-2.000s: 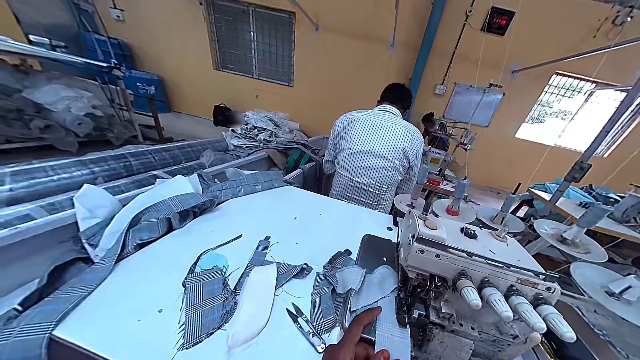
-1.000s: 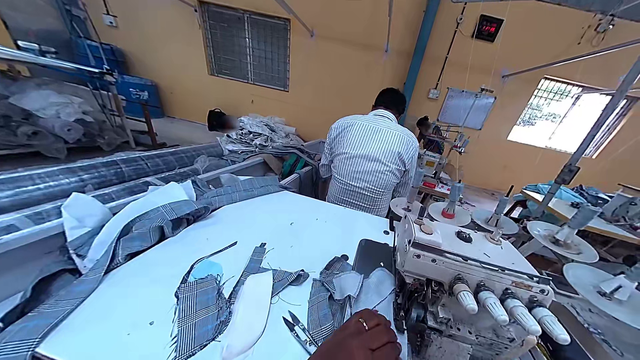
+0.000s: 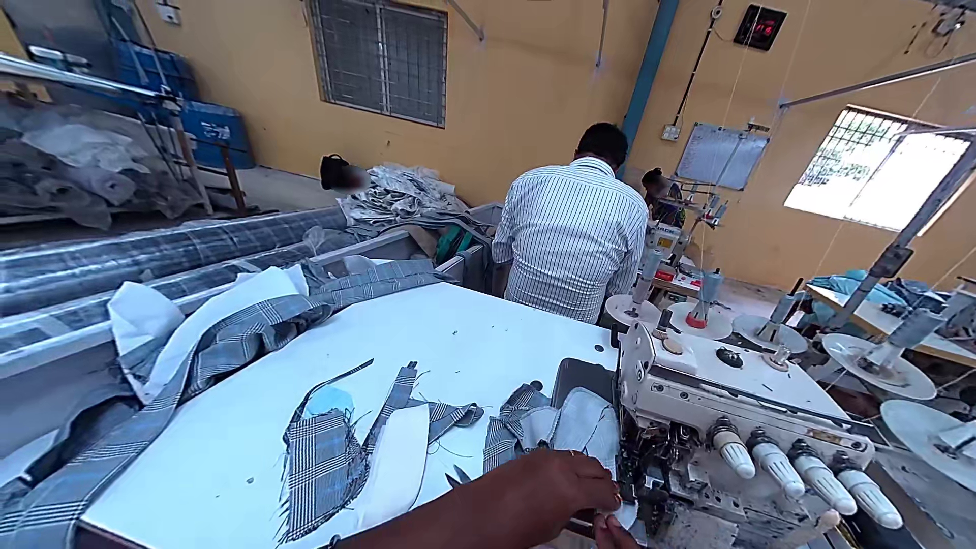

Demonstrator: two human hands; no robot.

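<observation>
My left hand (image 3: 545,492) reaches in from the bottom with its fingers closed on the near edge of a light grey fabric piece (image 3: 587,427), beside the overlock sewing machine (image 3: 732,404). Only the fingertips of my right hand (image 3: 612,530) show at the bottom edge, pinching the same piece's edge. A checked grey fabric piece (image 3: 507,435) lies against it on the left. Thread snips (image 3: 457,477) are mostly hidden behind my left forearm. Further left lie a checked piece (image 3: 320,465) and a white piece (image 3: 400,457).
Checked and white strips (image 3: 244,328) hang over the left edge of the white table (image 3: 457,335). Past the table a person in a striped shirt (image 3: 576,229) faces away. Thread cones on round stands (image 3: 700,316) are behind the machine. Fabric rolls (image 3: 168,259) lie at left.
My left hand has come over the snips and onto the light fabric by the machine. The fingertips of my right hand now show at the bottom edge.
</observation>
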